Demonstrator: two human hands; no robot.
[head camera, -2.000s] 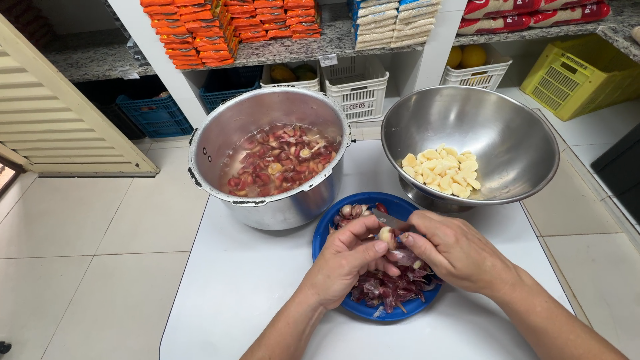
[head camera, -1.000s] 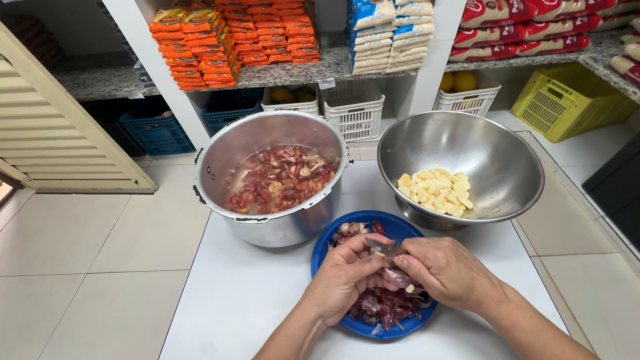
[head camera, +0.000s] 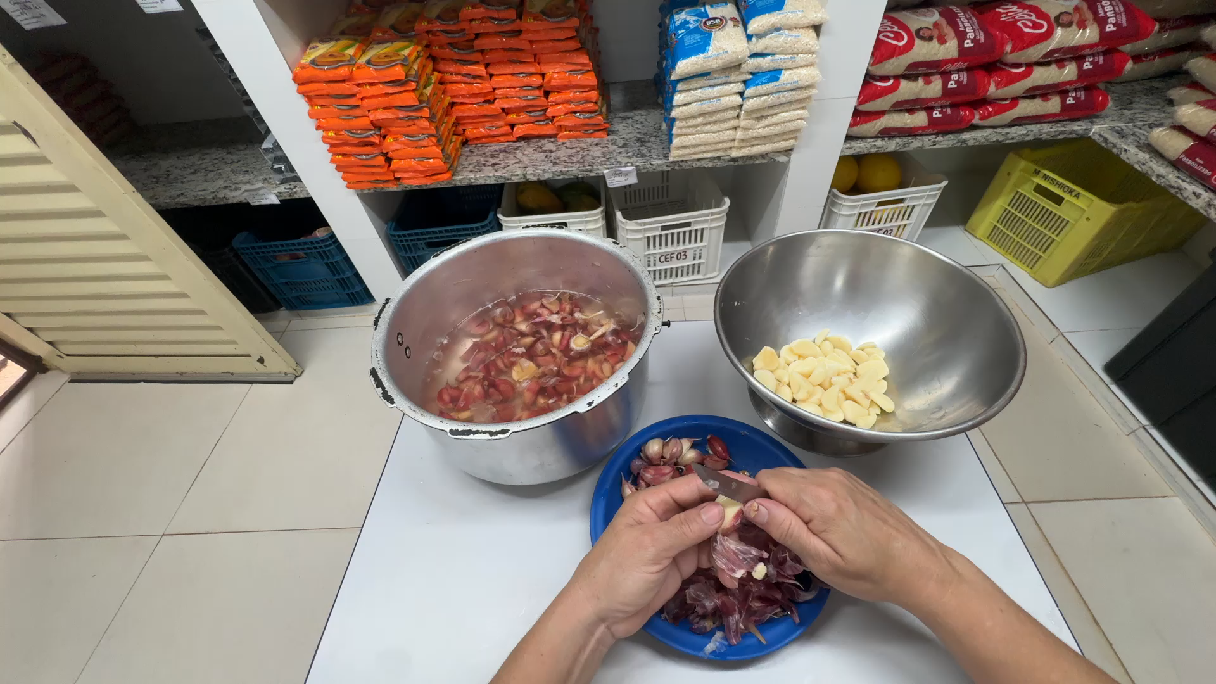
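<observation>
My left hand (head camera: 655, 551) holds a partly peeled garlic clove (head camera: 730, 514) above a blue plate (head camera: 608, 503). In my right hand (head camera: 845, 532) is a small knife (head camera: 728, 485), its blade against the clove, with the handle hidden in the fingers. Loose skin hangs just below the clove. Unpeeled garlic cloves (head camera: 670, 452) lie at the plate's back, and purple garlic skins (head camera: 741, 603) are heaped toward its front. Behind left, an aluminium pot (head camera: 532, 446) contains unpeeled cloves in water (head camera: 532, 366). Peeled cloves (head camera: 825, 378) rest in a steel bowl (head camera: 950, 332) behind right.
All the vessels stand on a white table (head camera: 427, 570). Beyond it, granite shelves (head camera: 627, 133) carry orange packets (head camera: 380, 114), white bags (head camera: 741, 85) and red bags (head camera: 988, 57). Plastic crates, including a yellow crate (head camera: 1073, 209), sit underneath. A louvred door (head camera: 123, 256) is at left.
Both hands have stayed over the plate with the garlic and knife. The knife blade now shows more plainly across the top of the clove.
</observation>
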